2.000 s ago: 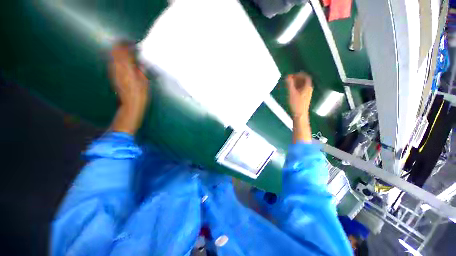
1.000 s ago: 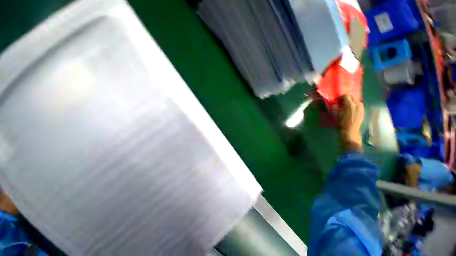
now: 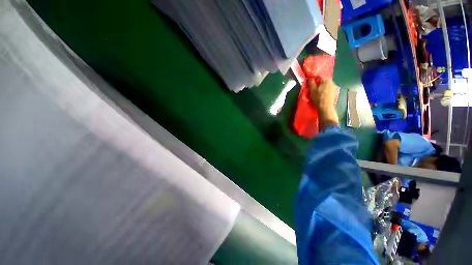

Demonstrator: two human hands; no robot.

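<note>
My right hand is at the upper right with its fingers closed on a crumpled, shiny red plastic bag. The bag lies over the green bench, beside a tall grey-blue tray stack with many thin layered edges. A large stack of white sheets fills the left and lower left, close to the camera. My left hand is not in view.
The green bench runs diagonally, with a pale edge strip. Blue totes and a blue stool stand at the right. A person in a blue smock is beyond a grey rail. Clear crumpled plastic lies below the rail.
My right hand has shifted left in the picture, and the red plastic now hangs lower beside it. The white stack sits farther left. The left sleeve and hand at the left edge have left view.
</note>
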